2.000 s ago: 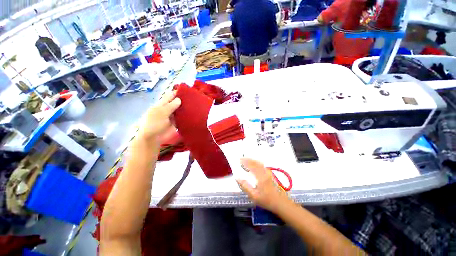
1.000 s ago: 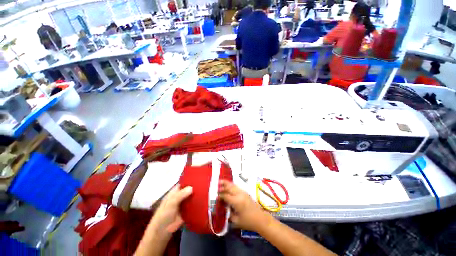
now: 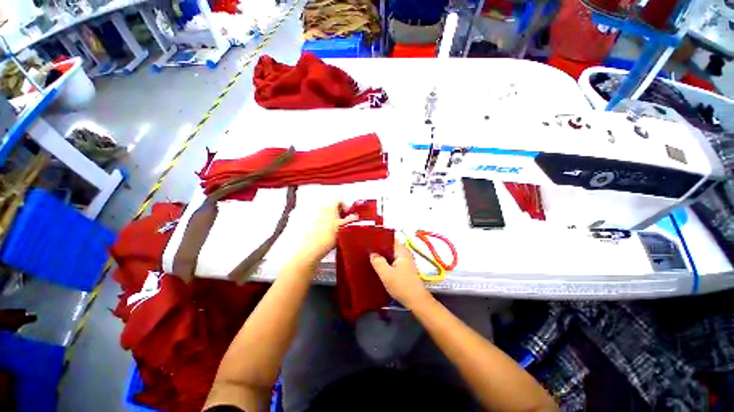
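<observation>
A dark-red fabric piece (image 3: 362, 269) with a white edge near its top lies over the table's front edge and hangs down towards my lap. My left hand (image 3: 326, 229) holds its upper left part, with fingertips on the cloth. My right hand (image 3: 400, 272) is at its right side, thumb on the cloth. Thread scissors (image 3: 435, 256) with red and yellow loops lie just right of my right hand; their blades are hard to see. A stack of red strips (image 3: 322, 165) lies behind my left hand, with a brown strip (image 3: 257, 175) across it.
A white JACK sewing machine (image 3: 555, 173) stands right, a dark phone (image 3: 483, 203) and small red pieces (image 3: 525, 199) by it. A red bundle (image 3: 302, 83) lies at the back left. Another brown strip (image 3: 270, 235) lies left. Red garments (image 3: 185, 322) heap lower left, plaid garments (image 3: 628, 350) lower right.
The red piece was held up, then folded over the lap with its white edge showing; now it lies flatter at the table edge. Both hands have moved with it. The view has tilted down.
</observation>
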